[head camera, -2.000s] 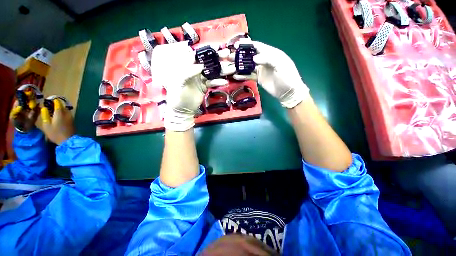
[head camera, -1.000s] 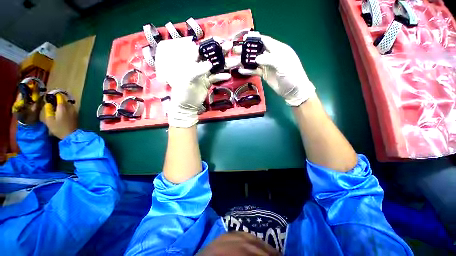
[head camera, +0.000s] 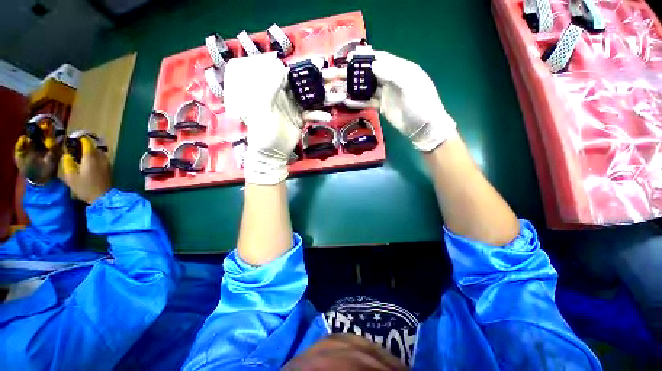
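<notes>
My left hand, in a white glove, holds a black smartwatch with its lit screen towards me. My right hand, also in a white glove, holds a second smartwatch upright beside the first. Both screens show rows of pale icons or digits. Both hands are above a pink-red foam tray that holds several watches with looped straps. A white paper slip seems to lie behind my left hand; its edge against the glove is unclear. My fingers partly hide the straps of the held watches.
At the right, a thick pink tray or stack holds watches at its far end under shiny clear film. At the left, a person in blue sleeves and yellow-and-black gloves holds watches beside a tan cardboard sheet. Dark green mat lies beneath.
Both watches stay in my hands. Their screen rows look different from before, and the watches have tilted slightly. The whole view has shifted a little since two seconds ago.
</notes>
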